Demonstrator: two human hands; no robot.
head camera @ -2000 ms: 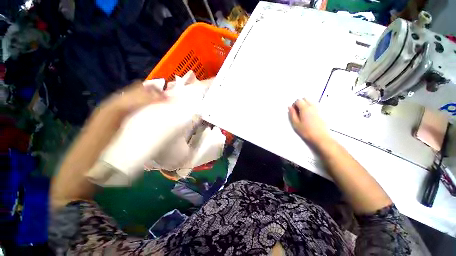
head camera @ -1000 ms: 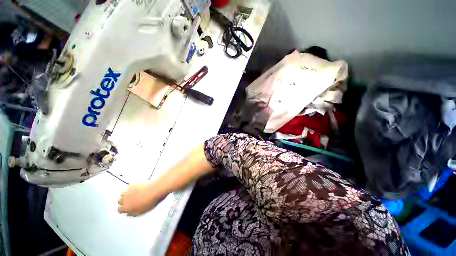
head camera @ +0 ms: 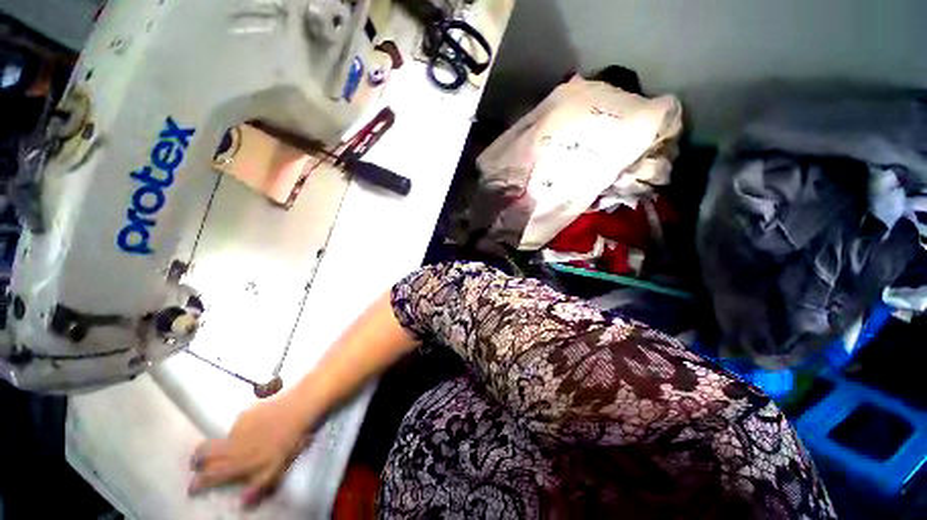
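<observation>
My right hand (head camera: pixel 254 452) lies on the white table (head camera: pixel 132 437) at the lower left, below the needle end of the sewing machine (head camera: pixel 132 234). Its fingers point left and are somewhat spread, with nothing seen in them. My left hand is out of the picture. The machine head with blue "protex" lettering fills the upper left. A tan card (head camera: pixel 266 168) lies on the machine bed under the arm. A black-handled tool (head camera: pixel 378 175) and a slim dark red tool (head camera: pixel 368 134) lie beside it.
Black-handled scissors (head camera: pixel 457 56) lie at the table's far end. Right of the table, pale cloth (head camera: pixel 590 152) is piled over red cloth (head camera: pixel 600 234). Dark grey clothing (head camera: pixel 783 244) is heaped further right above a blue plastic stool or crate (head camera: pixel 864 427). An orange edge (head camera: pixel 356 495) shows below the table.
The view has swung right from the orange basket to the machine and piles. My left hand and the pale cloth it held have left the picture. My right hand's fingers have spread on the table.
</observation>
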